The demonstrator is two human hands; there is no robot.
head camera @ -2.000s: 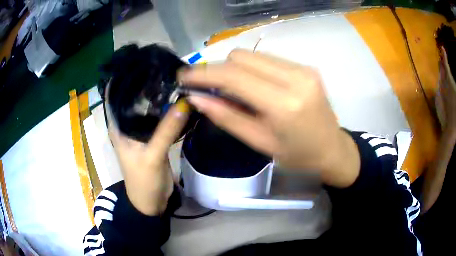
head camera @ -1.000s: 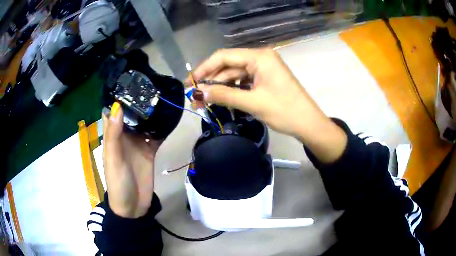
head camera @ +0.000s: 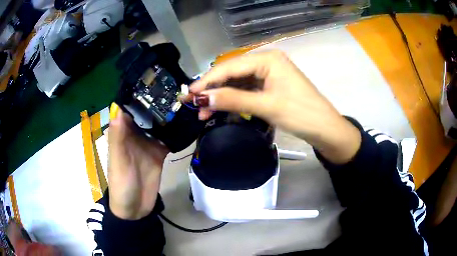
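My left hand (head camera: 133,165) holds the black shell (head camera: 183,130) from below, tilted so the circuit board (head camera: 156,92) inside faces up. My right hand (head camera: 270,95) pinches a small white plug (head camera: 185,90) between thumb and finger, close to the board's right edge. Whether the plug touches the board cannot be told. A blue wire shows by the fingertips. Tweezers are not clearly visible in the right hand. The white camera body (head camera: 235,202) with its black dome (head camera: 235,155) lies below the hands, an antenna (head camera: 290,214) sticking out to the right.
A thick black cable (head camera: 195,230) curves left of the body. White camera units (head camera: 102,20) stand at the upper left on green matting (head camera: 75,107). Clear plastic trays (head camera: 290,17) are stacked at the back. Another person's hand (head camera: 32,245) shows at the lower left, and an arm at the right edge.
Against one second ago, my right hand has brought a plug down beside the board. The shell has moved slightly right. Another person's hand has appeared at the lower left.
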